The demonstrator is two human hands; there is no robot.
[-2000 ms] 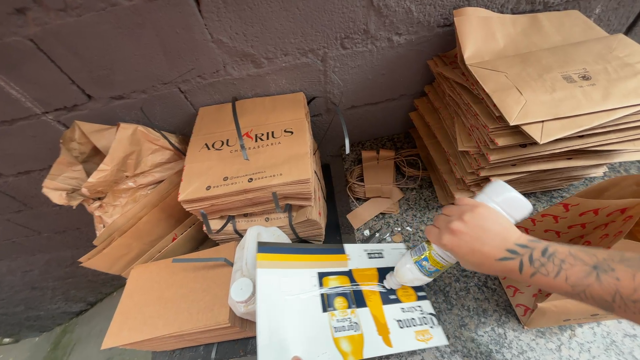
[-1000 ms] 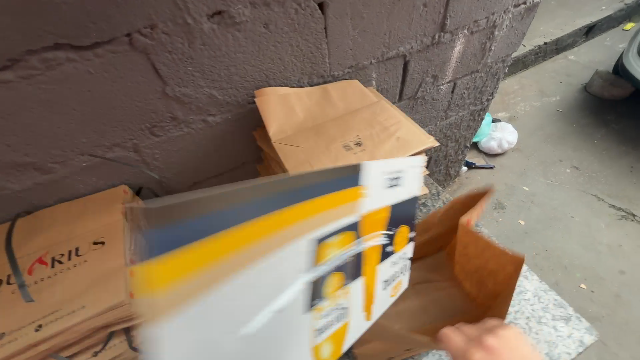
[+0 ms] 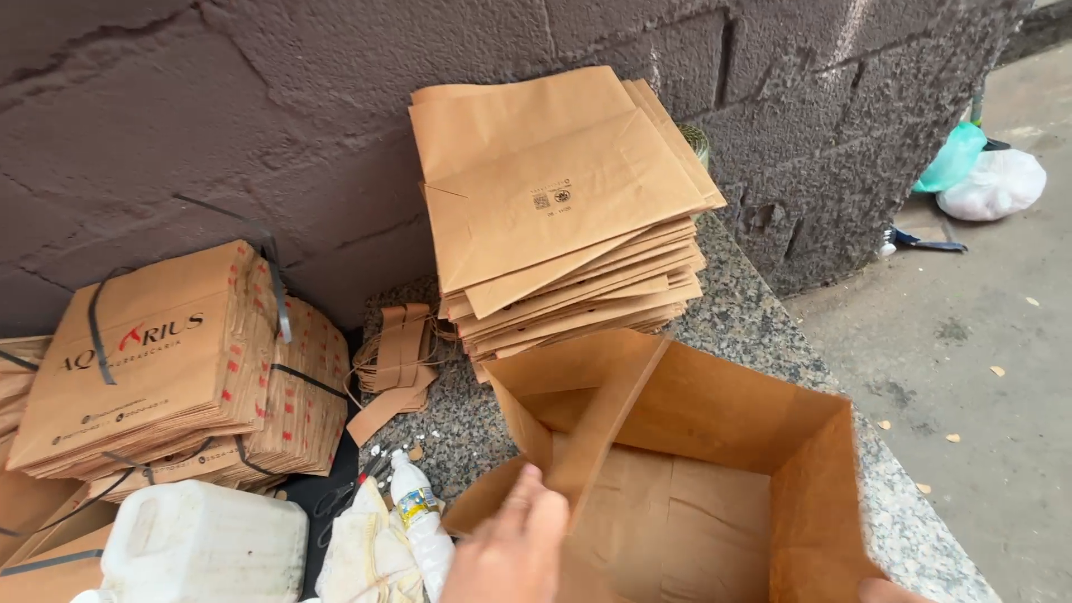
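A large brown paper bag (image 3: pixel 812 452) stands open on the granite slab, with its mouth toward me and folded paper at its bottom. My left hand (image 3: pixel 511 544), slightly blurred, grips the bag's left edge near a folded strip of the wall. Only a fingertip of my right hand (image 3: pixel 888 590) shows, against the bag's lower right edge; the rest is out of frame. Left of my left hand lies a white plastic squeeze bottle (image 3: pixel 416 502) beside a whitish cloth (image 3: pixel 368 544). The printed carton sheet is not visible.
Behind the bag rises a stack of flat paper bags (image 3: pixel 561 193) against the block wall (image 3: pixel 335 109). Strapped bag bundles (image 3: pixel 159 360), a white jug (image 3: pixel 209 536), scissors (image 3: pixel 335 498) and paper handles with cord (image 3: pixel 398 360) are on the left. The slab edge (image 3: pixel 921 511) runs along the right.
The squeeze bottle has left my right hand and now lies by the cloth. The printed carton sheet has gone from view. My left hand is now at the bag's left edge.
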